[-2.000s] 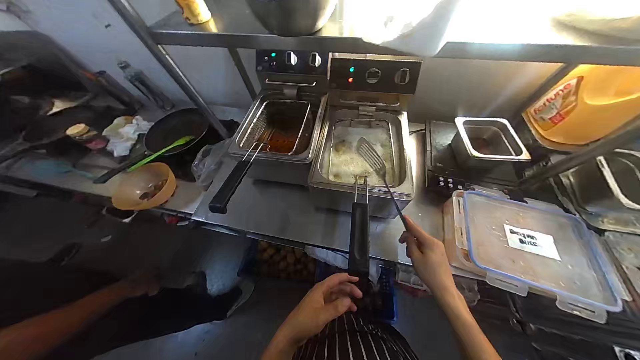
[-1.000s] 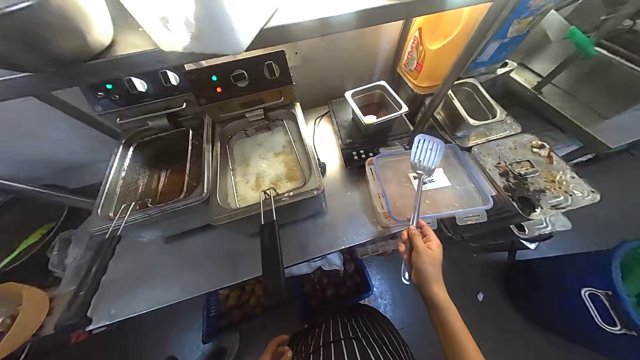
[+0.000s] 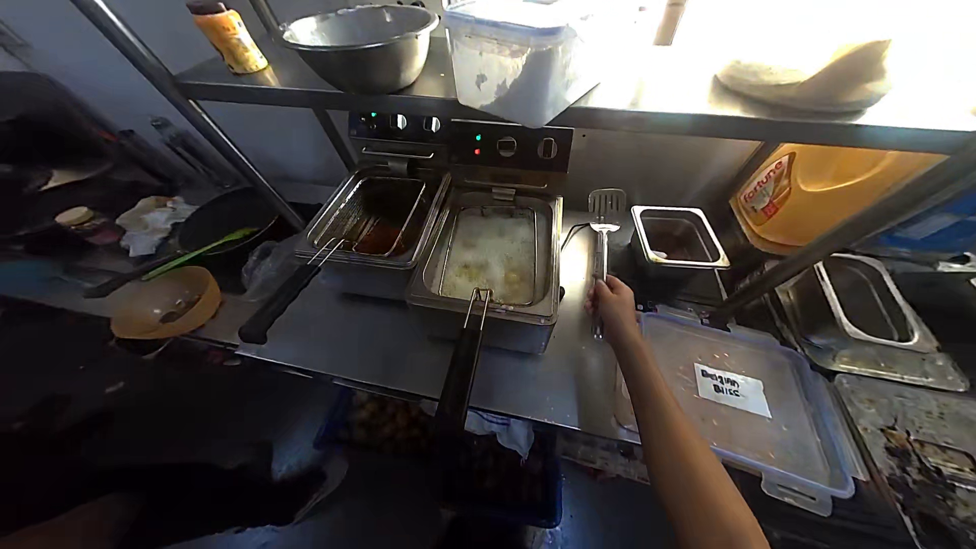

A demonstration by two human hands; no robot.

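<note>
My right hand (image 3: 614, 305) grips the handle of a slotted metal spatula (image 3: 607, 210), its head raised just right of the right deep fryer. In that fryer (image 3: 555, 252) a wire basket (image 3: 494, 252) sits in pale, foaming oil, and its black handle (image 3: 460, 377) sticks out over the counter edge. The left fryer (image 3: 305, 248) holds a second basket (image 3: 381, 194) above brown oil, with a black handle (image 3: 278, 305) pointing to the lower left. My left hand is out of view.
A steel shelf (image 3: 579, 118) crosses above, bearing a steel bowl (image 3: 362, 46) and a plastic tub (image 3: 518, 61). At right lie a lidded plastic container (image 3: 724, 427), a small steel pan (image 3: 679, 236) and a yellow oil jug (image 3: 823, 187). An orange bowl (image 3: 164, 301) stands left.
The spatula was over the right fryer two seconds ago, then over the lidded container; now it is beside the right fryer. My left hand has left the view. The view swung right and back.
</note>
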